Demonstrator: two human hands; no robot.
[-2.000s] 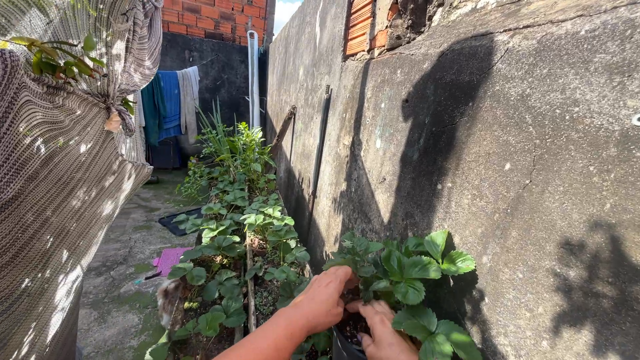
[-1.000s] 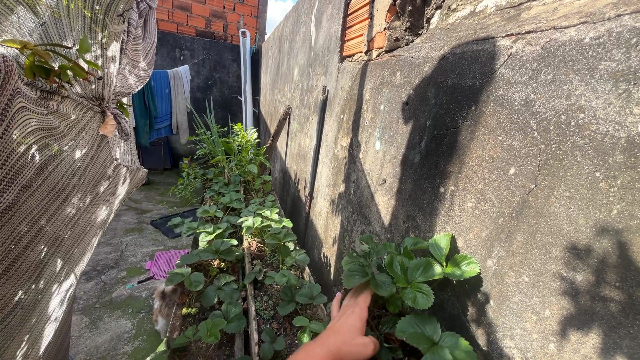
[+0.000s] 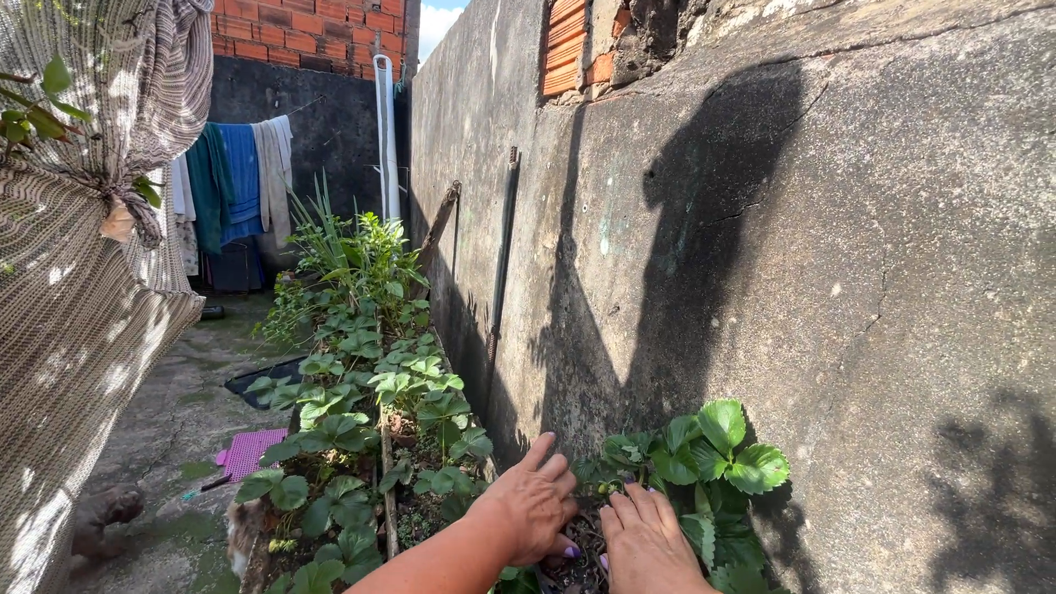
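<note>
A leafy strawberry plant (image 3: 714, 462) grows in a dark pot at the foot of the concrete wall, with small green fruit near its stems. My left hand (image 3: 532, 503) is over the pot's left side, fingers spread, its thumb down at the dark soil and dry litter (image 3: 584, 536). At the pot's right side my right hand (image 3: 648, 536) lies palm down against the lower stems and leaves, the fingertips pointing away from me. I see nothing held in either hand, though the palms are hidden. Most of the pot's rim is covered by hands and foliage.
A long planting bed with strawberry plants (image 3: 338, 429) runs along the concrete wall (image 3: 866, 272). A metal bar (image 3: 503, 247) leans there. On the left hang a knitted cloth (image 3: 82, 330) and towels (image 3: 239, 177). A pink mat (image 3: 247, 454) and furry animals (image 3: 107, 511) are on the ground.
One second ago only one hand showed, touching the plant's left leaves. Now both hands are low over the pot, and the soil between them shows.
</note>
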